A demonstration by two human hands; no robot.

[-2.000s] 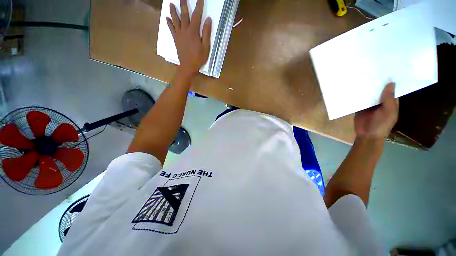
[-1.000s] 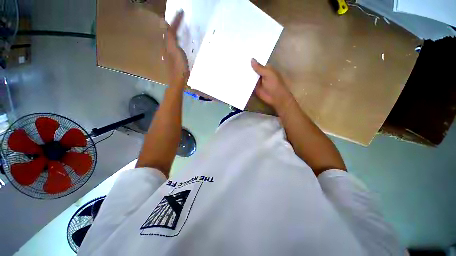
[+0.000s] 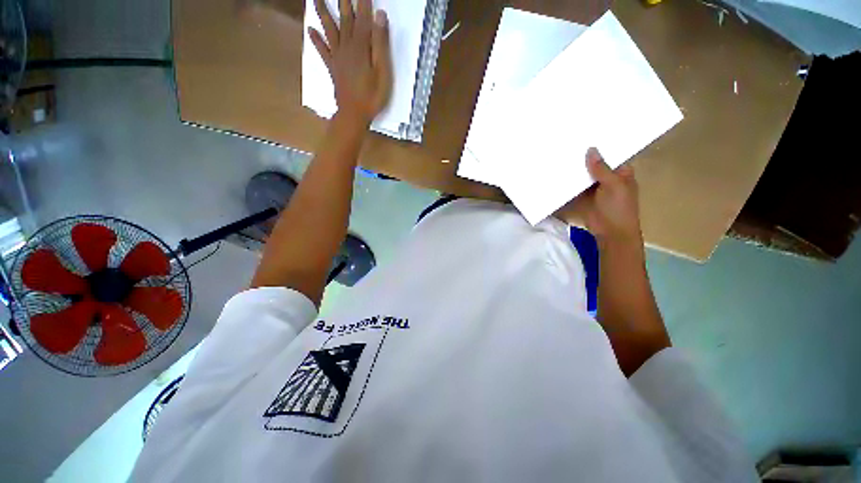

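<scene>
A stack of panels point(image 3: 408, 94) with a white top and ridged grey-white edge lies at the back left of the table. My left hand point(image 3: 357, 68) rests flat on its top, fingers apart, and grips nothing. My right hand point(image 3: 612, 200) holds a white sheet point(image 3: 595, 113) by its near right edge, thumb on top. A second white piece point(image 3: 486, 104) lies partly under or behind the held one, on the table. I cannot tell whether the two touch. The fingers under the held sheet are hidden.
The brown table point(image 3: 736, 141) has small white scraps on it. An open cardboard box point(image 3: 802, 170), dark inside, stands at the right end. A red-bladed fan point(image 3: 109, 288) stands at the left. Part of a yellow object shows at the top edge. Blue stool parts point(image 3: 585, 269) show below the table.
My right hand has moved right from the stack with a white sheet. A second white piece now shows on the table right of the stack. My left hand now lies flat on the stack.
</scene>
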